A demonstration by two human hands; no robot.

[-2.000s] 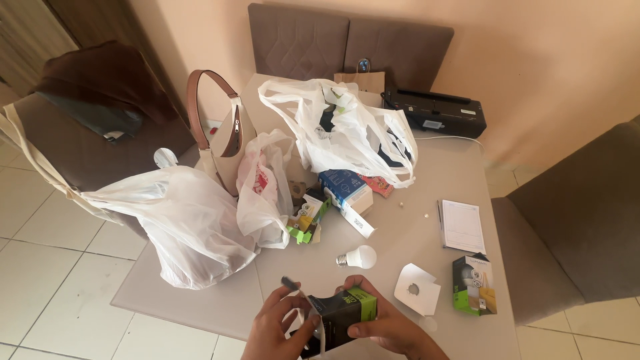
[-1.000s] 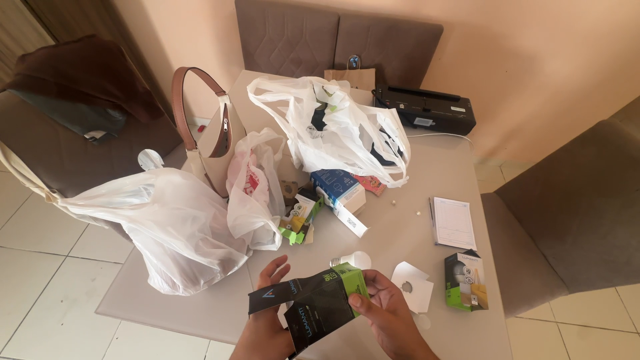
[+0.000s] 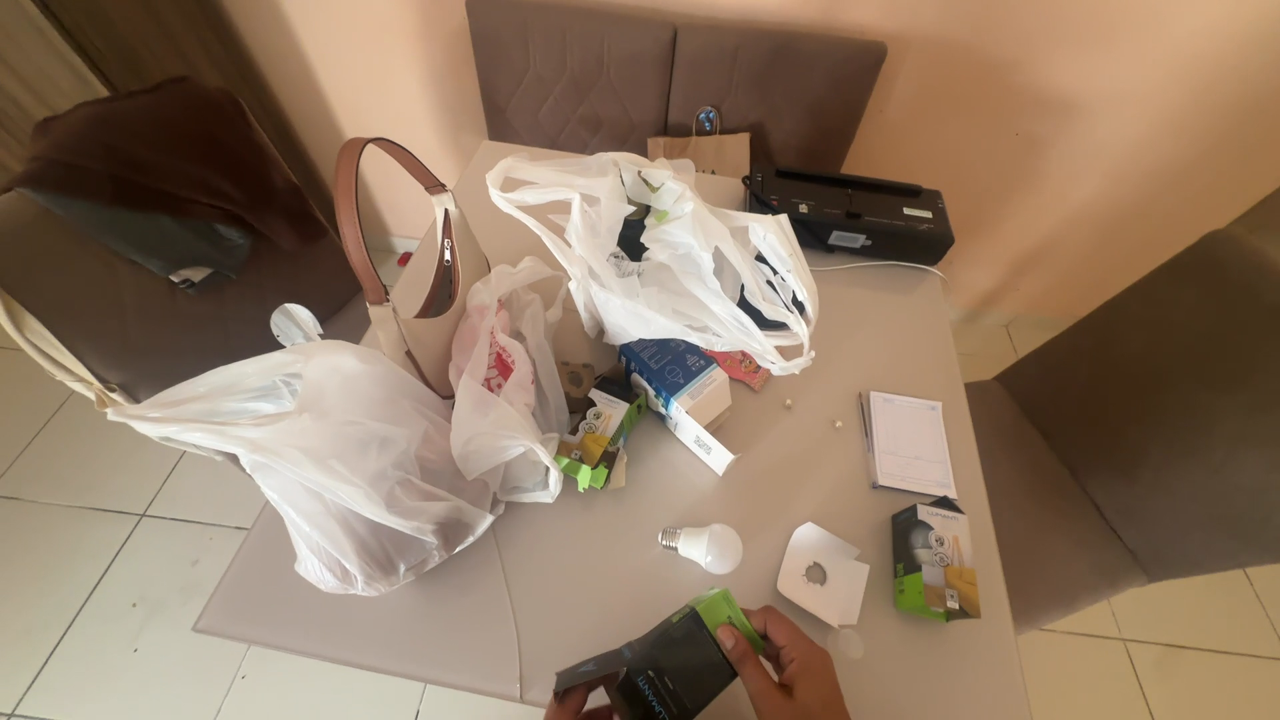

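Near the bottom edge my right hand [image 3: 790, 665] grips the green end of a black and green light bulb box [image 3: 680, 660], its thumb on the near face. My left hand [image 3: 582, 700], mostly cut off by the frame's edge, is at the box's other end beside an open flap; its grip is partly hidden. Just beyond the box a white LED bulb [image 3: 703, 548] lies on its side, its screw base pointing left. Right of the bulb lies a white card insert [image 3: 822, 575] with a round hole. Another bulb box [image 3: 936, 560] rests near the table's right edge.
White plastic bags [image 3: 330, 460] and a beige handbag [image 3: 415, 290] cover the table's left and back. Among them lie an opened blue box [image 3: 675, 375] and a torn green box [image 3: 603, 430]. A black printer-like device [image 3: 850, 215] and a notepad [image 3: 910, 443] are at right.
The box in my hands has turned and moved lower, and my left hand has gone mostly out of view. The bulb, partly hidden one second ago, shows whole now.
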